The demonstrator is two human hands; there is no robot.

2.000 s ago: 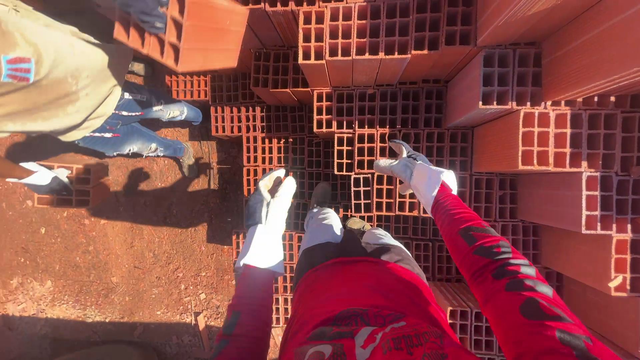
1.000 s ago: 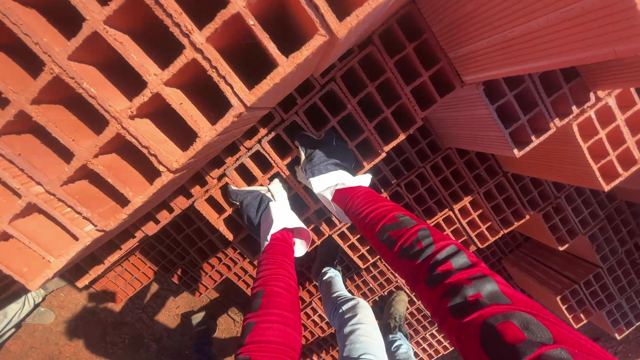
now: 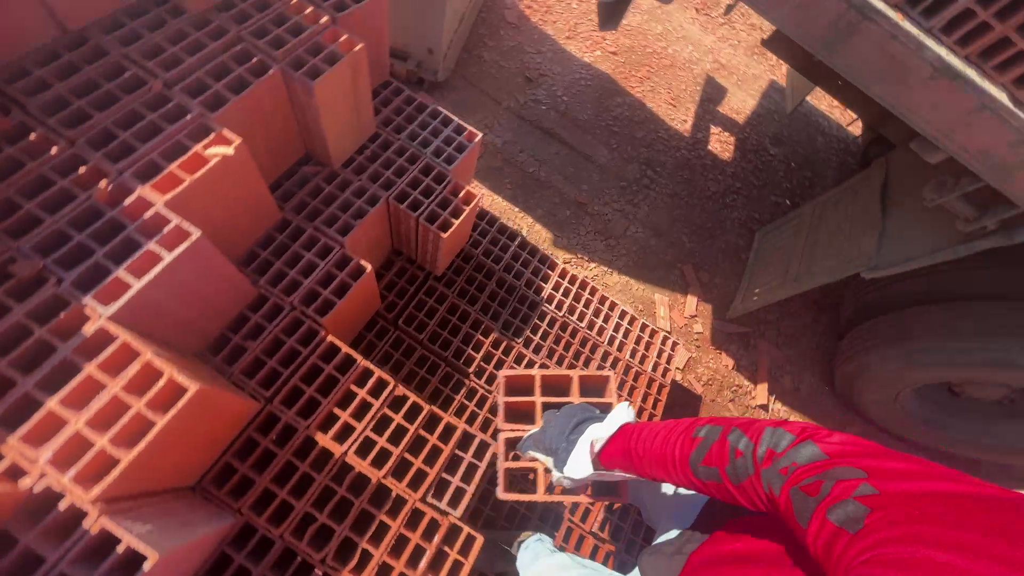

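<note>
My right hand (image 3: 564, 444), in a grey glove with a white cuff, grips hollow red clay bricks (image 3: 556, 386) at their open-celled end. They appear to be two bricks side by side, and the glove hides the middle of them. They are over a lower layer of standing hollow bricks (image 3: 448, 328); whether they touch it I cannot tell. The red sleeve comes in from the right. My left hand is not in view. Pale cloth, apparently my trouser legs (image 3: 568, 556), shows below the bricks.
Higher stepped stacks of hollow bricks (image 3: 192, 312) rise on the left. Reddish ground (image 3: 576, 168) with broken brick pieces (image 3: 690, 292) lies beyond the layer's edge. On the right are a vehicle's bed edge (image 3: 904, 72), carrying bricks, a mudflap (image 3: 816, 232) and a tire (image 3: 944, 384).
The view has swung strongly, bringing in the vehicle and ground. Both hands were visible earlier, apart and then close together over the bricks; now one hand grips bricks and the other is out of view.
</note>
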